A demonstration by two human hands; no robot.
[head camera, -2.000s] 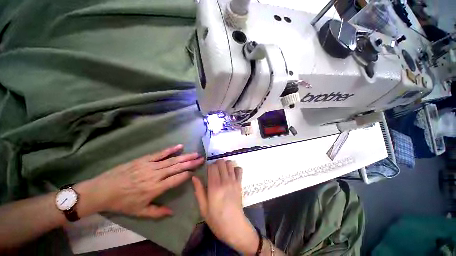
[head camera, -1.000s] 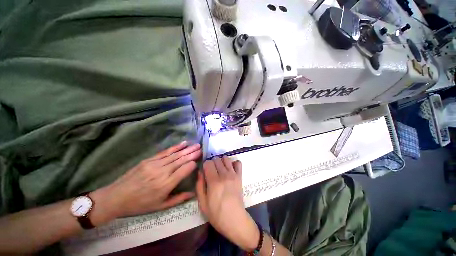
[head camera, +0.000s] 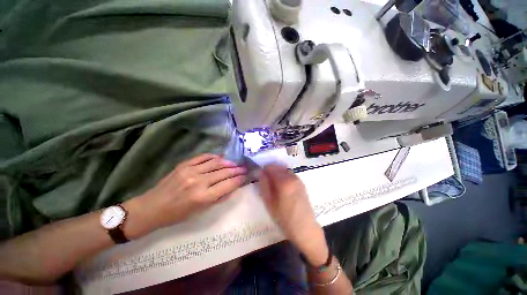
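The olive-green garment (head camera: 115, 103) lies in folds left of the white sewing machine (head camera: 370, 80). Its edge runs to the brightly lit needle area (head camera: 254, 141). My left hand (head camera: 199, 187) lies on the garment's near corner, fingertips close to the needle area, pressing the cloth. My right hand (head camera: 289, 199) is blurred, just right of the cloth corner in front of the needle area, with its fingers bent. Whether it grips the cloth cannot be told. The presser foot and needle are lost in glare.
A dark rectangle with a red screen (head camera: 321, 143) lies under the machine arm, a small dark piece (head camera: 345, 146) beside it. A slim grey item (head camera: 397, 164) lies near the table's right end. Printed ruler marks (head camera: 190, 249) run along the front edge. Green cloth (head camera: 375, 250) hangs over the lap.
The garment's near edge has moved up toward the needle, baring more of the table front. My left hand has followed it. My right hand has lifted and shifted right, and its fingers have bent.
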